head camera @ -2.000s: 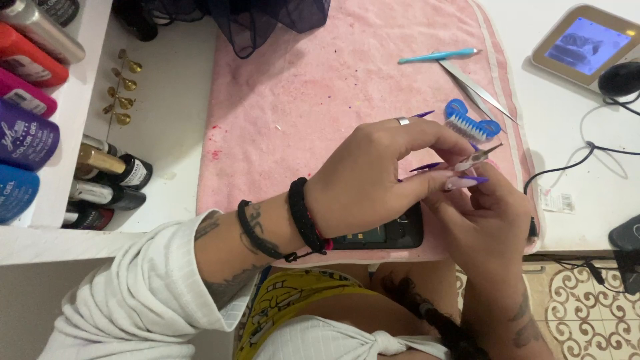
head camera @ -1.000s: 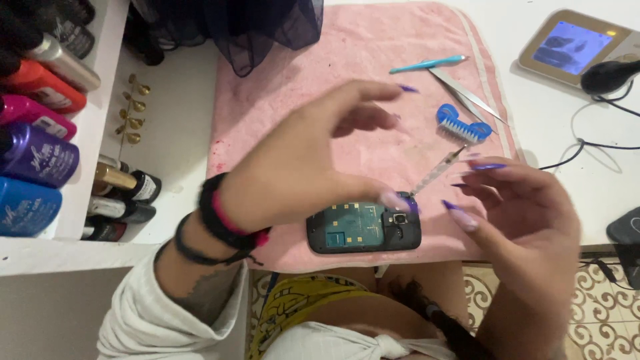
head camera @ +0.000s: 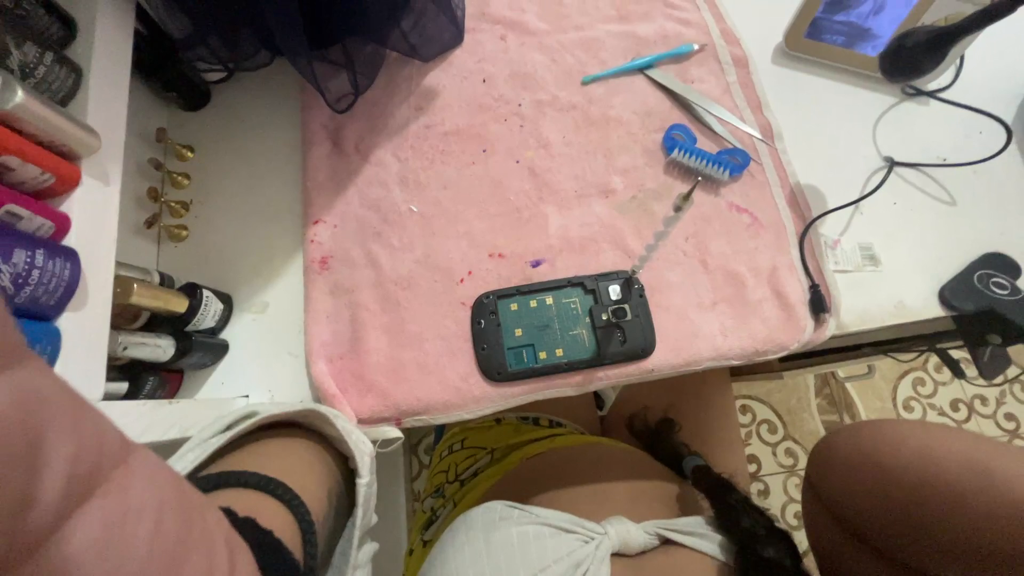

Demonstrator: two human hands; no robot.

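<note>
My left hand [head camera: 88, 472] is a large blur at the lower left, close to the camera; its fingers and anything in them are out of sight. A black braided bracelet is on its wrist. My right hand is not in view. An opened black phone [head camera: 564, 326], its battery bay and circuit board showing, lies on a pink towel [head camera: 424, 264]. A thin tool with a clear twisted handle [head camera: 664, 232] lies between the phone's top corner and a blue nail brush [head camera: 704, 158]. Metal tweezers [head camera: 708, 108] and a blue-handled tool [head camera: 640, 64] lie beyond.
Nail polish bottles [head camera: 172, 308] fill the shelves at left, near small gold ornaments [head camera: 176, 188]. Dark sheer fabric [head camera: 344, 48] covers the towel's top left. At right are a device with a lit screen [head camera: 860, 24], a black brush [head camera: 920, 52] and a black cable [head camera: 928, 164].
Both hands have left the phone; the left has come up close to the camera, the right is out of view. The twisted-handle tool, held two seconds ago, now lies on the towel.
</note>
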